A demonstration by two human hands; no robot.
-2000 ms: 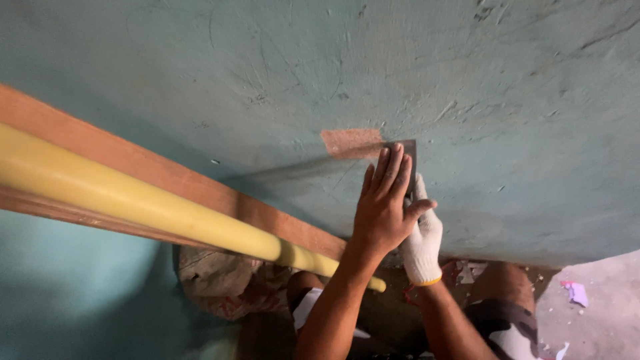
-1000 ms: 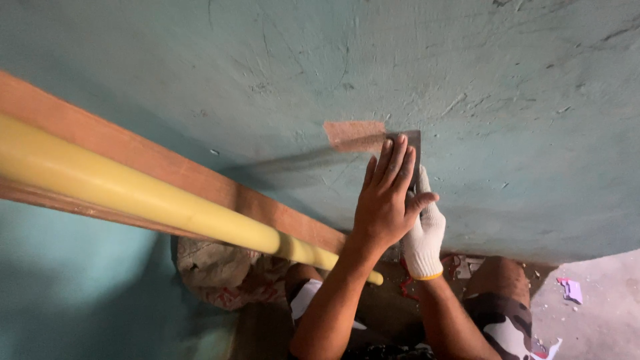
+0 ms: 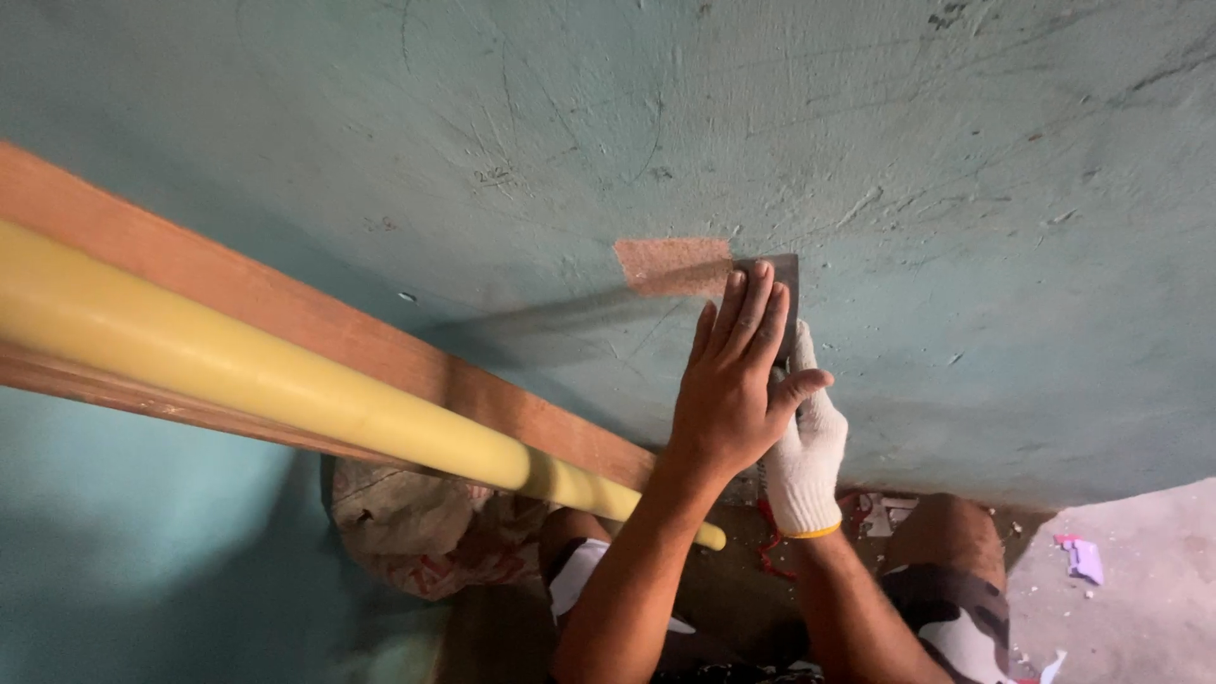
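Note:
My bare left hand [image 3: 736, 380] lies with its fingers spread a little and pressed flat on the blade of a scraper [image 3: 787, 285]. The dark, flat blade rests against the painted blue-green wall [image 3: 532, 171]. Behind and to the right of it, my right hand [image 3: 810, 437], in a white knit glove with a yellow cuff edge, is closed around the scraper's handle, which is mostly hidden. Directly left of the blade is a bare reddish-brown patch [image 3: 673, 266] in the paint.
A yellow pipe [image 3: 285, 389] and a wooden beam [image 3: 313, 323] run diagonally from the left toward my left forearm. Below them sits a crumpled sack [image 3: 408, 522]. Paint chips and a purple scrap [image 3: 1083, 560] lie on the floor at the lower right.

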